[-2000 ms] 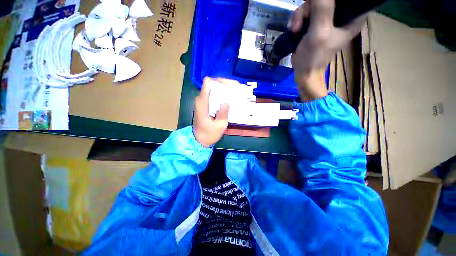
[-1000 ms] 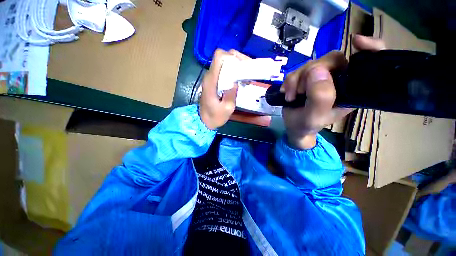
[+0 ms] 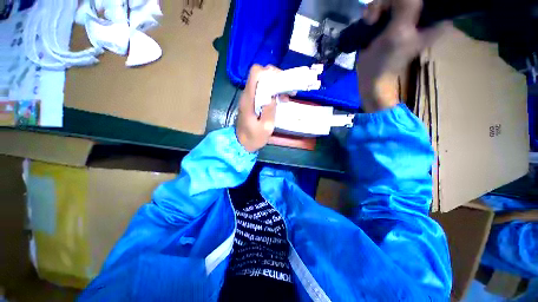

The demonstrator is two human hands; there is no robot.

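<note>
My left hand holds a white plastic housing over the front edge of the bench. Below it a white jig block sits on a reddish-brown base plate. My right hand, blurred, grips the black electric screwdriver, with its tip at the screw feeder. The feeder is partly hidden by the screwdriver and hand. Screws are too small to tell.
The feeder is in a blue tray. White pointed pieces lie on cardboard, with curved white strips at far left. Stacked cardboard stands right. An open box is below; another person's sleeve shows lower right.
Since one second ago, my right hand has moved the screwdriver up and away from the jig to the feeder. My left hand still holds the housing. The view has shifted slightly.
</note>
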